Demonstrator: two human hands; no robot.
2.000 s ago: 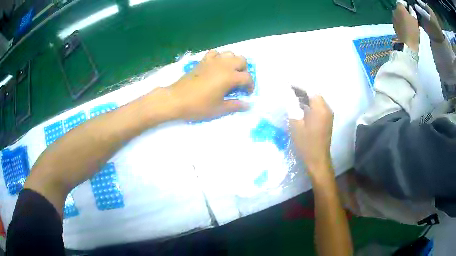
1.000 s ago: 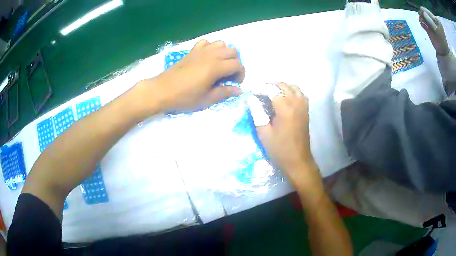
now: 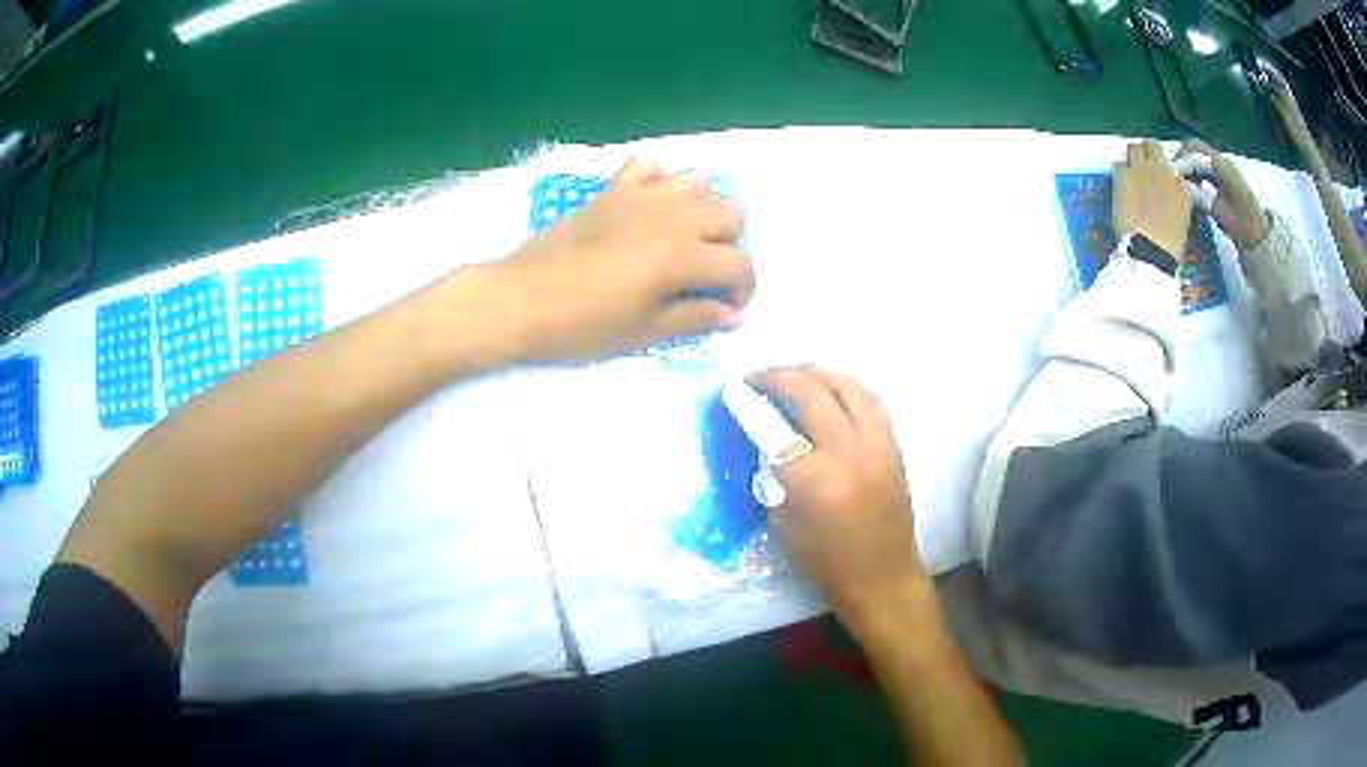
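Observation:
My left hand lies with curled fingers over a dotted blue sheet near the far edge of the white covering. What is under its palm and fingertips is hidden. My right hand has white finger covers and is bent over the right side of a deeper blue stack. Shiny clear film lies around the stack. No separate piece can be made out in either hand.
Three dotted blue sheets lie at left, with another behind my left forearm. A deeper blue sheet is at far left. Black frames lie on the green belt. A neighbour's sleeves and hands are at right, over an orange-patterned sheet.
My right hand has moved left and nearer to me, over the blue stack. The dark item at its fingers no longer shows. My left hand stays over its sheet. The neighbour's arm and the view have shifted.

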